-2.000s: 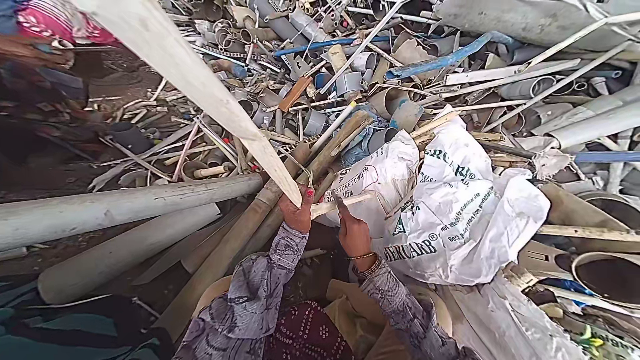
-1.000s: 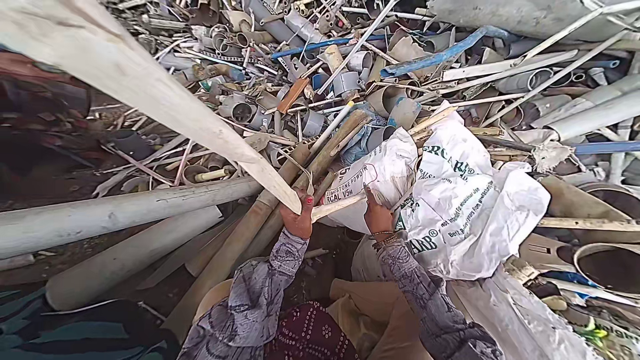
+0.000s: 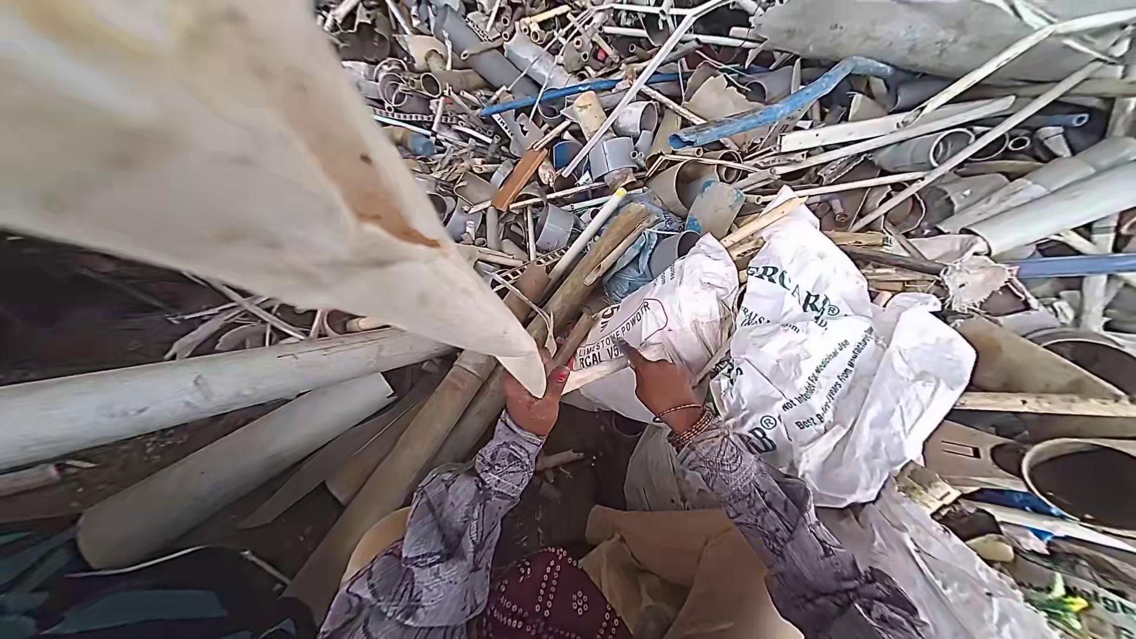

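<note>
My left hand (image 3: pixel 535 404) grips the narrow end of a long off-white plastic piece (image 3: pixel 355 240), which widens toward the upper left and hides much of that side. From that hand a pale flat strip (image 3: pixel 596 373) runs right toward my right hand (image 3: pixel 661 382). The right hand, with bracelets at its wrist, is closed around a small dark tool (image 3: pixel 632 353) whose tip points up and left; its kind cannot be told. Just beyond and right of it lie crumpled white printed sacks (image 3: pixel 799 355).
Brownish pipes (image 3: pixel 426 470) lean beside my left forearm. Two thick grey-white pipes (image 3: pixel 213 377) lie at left. Scrap pipe pieces (image 3: pixel 612 155), some blue (image 3: pixel 781 111), are heaped ahead. An open round pipe (image 3: pixel 1087 484) is at right.
The long off-white piece in my left hand has swung nearer the camera and now covers more of the upper left. My right hand has moved a little away from the left since the oldest frame.
</note>
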